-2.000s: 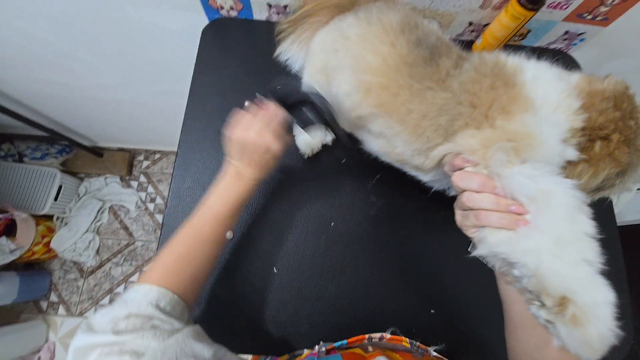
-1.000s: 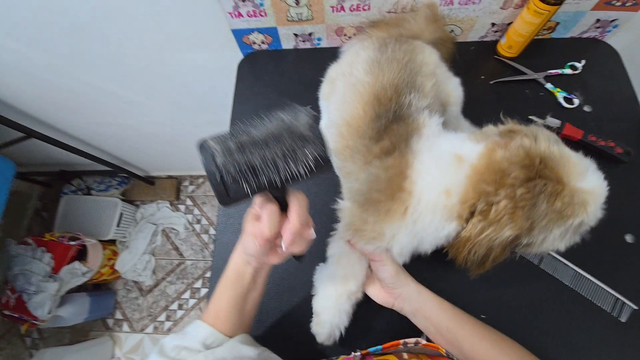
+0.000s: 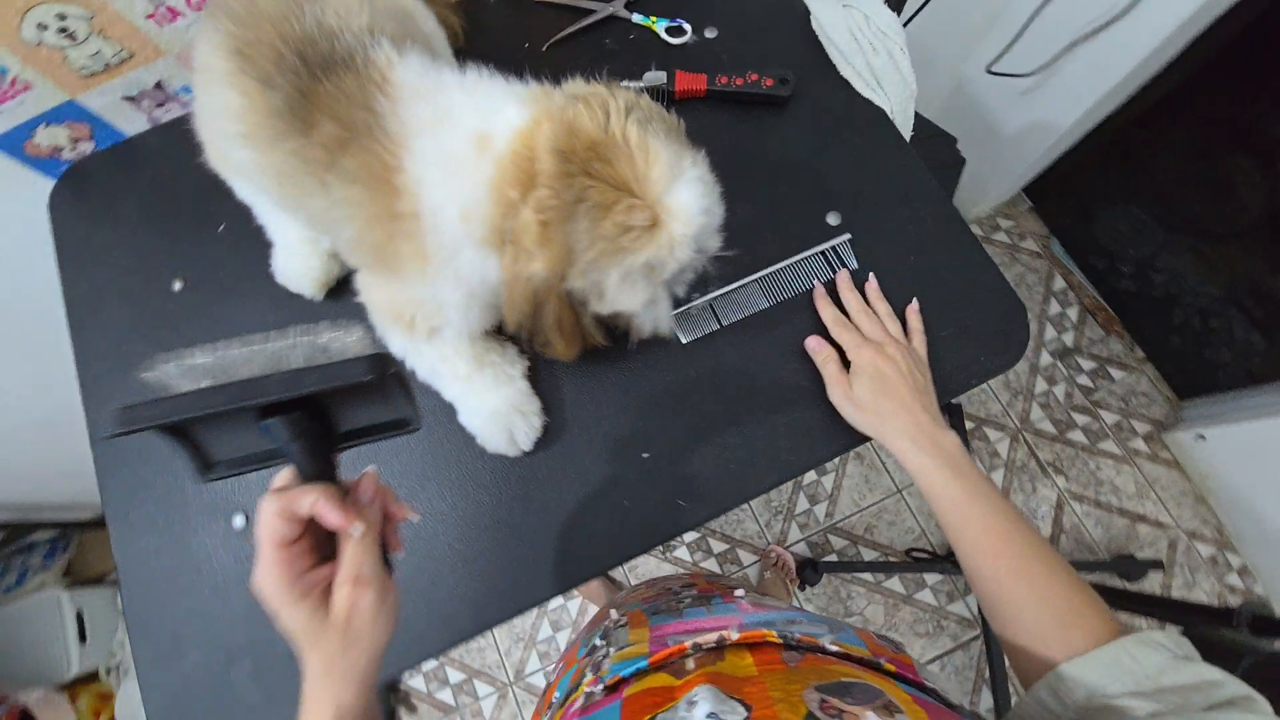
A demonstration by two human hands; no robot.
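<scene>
A tan and white dog stands on the black grooming table, its lowered head turned to the right. My left hand grips the handle of a large black slicker brush, whose wire pins face away from me, left of the dog's front leg. Flat on the tabletop, my right hand has spread fingers, with the fingertips by the end of a metal grooming comb. The comb's other end lies beside the dog's muzzle.
Behind the dog's head lie a tool with a black and red handle and scissors with a colourful handle. A white cloth hangs at the table's far right edge. Black stand legs are on the tiled floor.
My right hand has let go of the dog's leg and moved onto the table near the comb. The brush remains in my left hand. The view has swung to the right.
</scene>
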